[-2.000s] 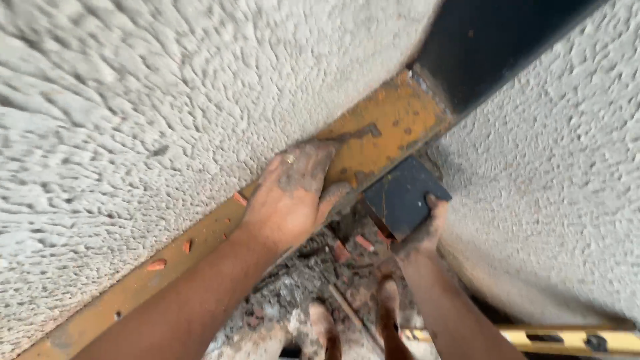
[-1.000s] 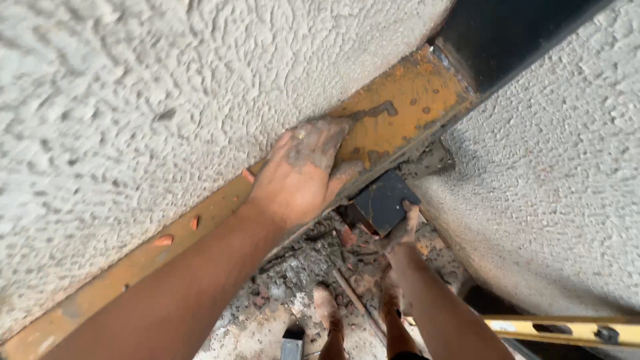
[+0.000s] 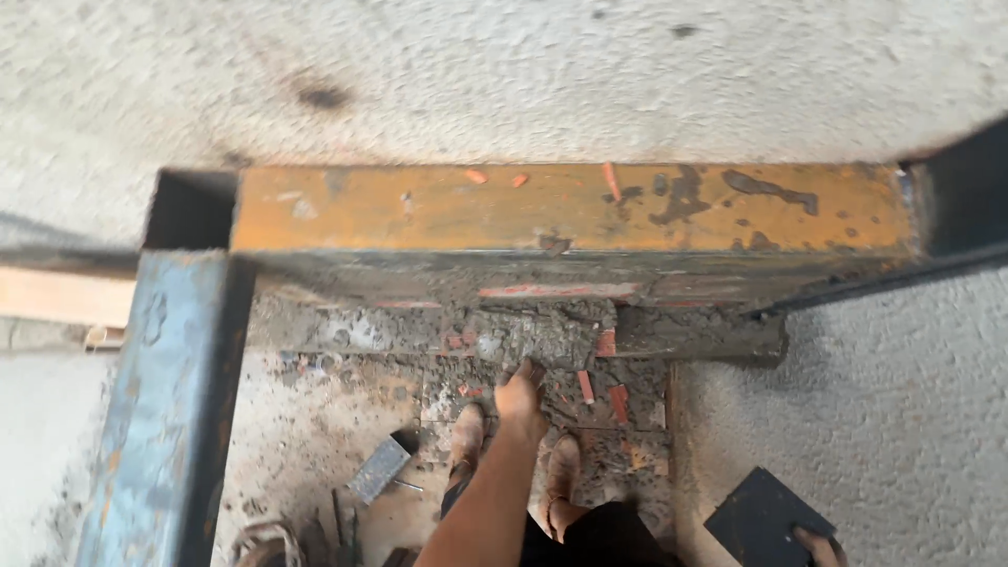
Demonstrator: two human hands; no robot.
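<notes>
My left hand [image 3: 521, 394] reaches down to the near edge of a rough mass of wet mortar [image 3: 539, 335] on the ledge below a rust-orange steel beam [image 3: 472, 224]. Its fingertips are partly hidden, so whether they grip anything is unclear. At the lower right, my right hand [image 3: 819, 547] holds a flat dark square plate [image 3: 760, 516] by its edge, thumb on the face. Smears of mortar and several red brick chips [image 3: 612, 181] lie on top of the beam.
A bluish steel post [image 3: 150, 394] stands at the left and a dark steel member [image 3: 969, 189] slants at the right. Textured walls [image 3: 890, 394] flank the spot. On the floor below are my feet, broken brick pieces [image 3: 620, 402] and a grey rectangular block [image 3: 379, 470].
My left hand has left the top of the beam and is now down at the mortar. My right hand has moved away from beneath the beam with the dark plate. The view has swung left.
</notes>
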